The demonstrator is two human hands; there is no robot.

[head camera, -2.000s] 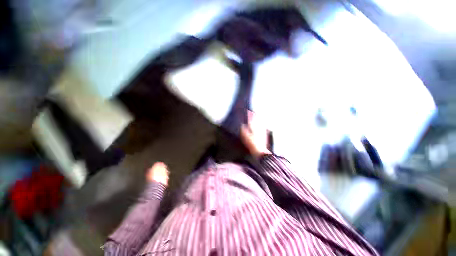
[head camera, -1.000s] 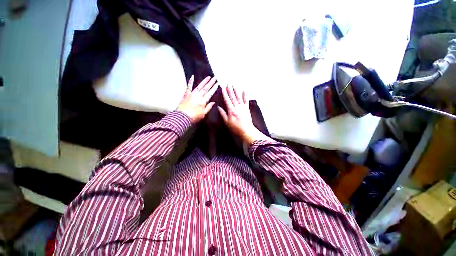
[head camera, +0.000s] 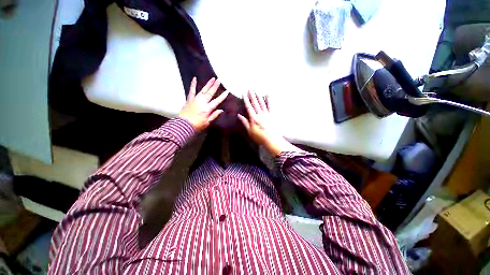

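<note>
A dark garment [head camera: 191,51] lies on the white padded table [head camera: 258,48], with a small white label [head camera: 136,13] at its upper left. A narrow part of it runs down to the table's near edge. My left hand [head camera: 202,106] lies flat on this part with fingers spread. My right hand [head camera: 260,122] rests at its right edge, fingers apart, some fingertips over the white table. Neither hand grips anything that shows.
The steam iron [head camera: 382,86] stands at the right on a dark flat rest [head camera: 344,99], its hose and cord running right. Crumpled grey-white cloth [head camera: 329,26] lies at the far right. A pale green worktable [head camera: 24,80] is at the left, a cardboard box [head camera: 466,220] at the lower right.
The hands were apart and the view blurred two seconds ago. Since one second ago, the garment, label and iron sit slightly higher and further left in view; both hands remain on the narrow part.
</note>
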